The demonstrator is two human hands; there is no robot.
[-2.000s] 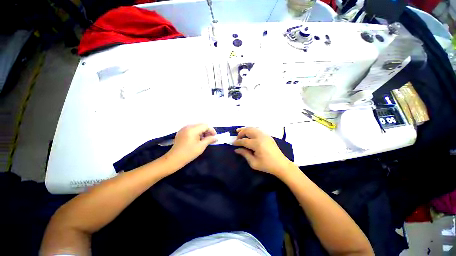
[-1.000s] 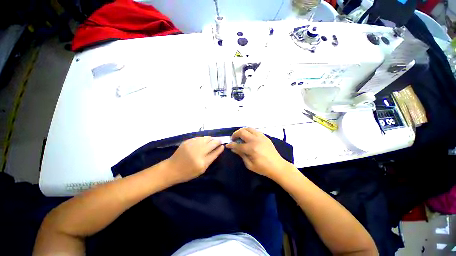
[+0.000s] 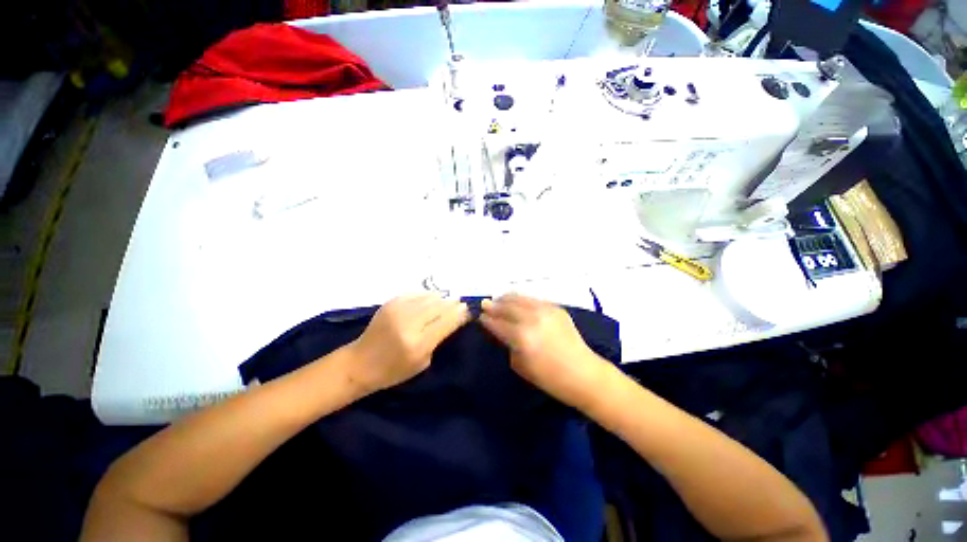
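A navy-black garment (image 3: 445,413) lies over the front edge of the white table and my lap. Its thicker top edge, the waistband (image 3: 308,330), curves across the table edge. My left hand (image 3: 411,341) and my right hand (image 3: 539,341) pinch this edge with their fingertips close together, a small dark gap between them. No white label shows between the fingers now. The needle area of the white sewing machine (image 3: 700,127) is behind the hands, and the cloth is in front of it, not under the needle.
Yellow-handled snips (image 3: 679,259) lie right of the needle area. A digital display (image 3: 822,257) is at the right table end. Red cloth (image 3: 270,72) lies at the far left corner. A glass jar (image 3: 634,19) stands behind the machine. Dark cloth (image 3: 912,159) hangs at right.
The white label seen between my fingertips is now out of sight. My left hand has turned over the edge and moved slightly right. The waistband edge at the fingers sits slightly nearer me.
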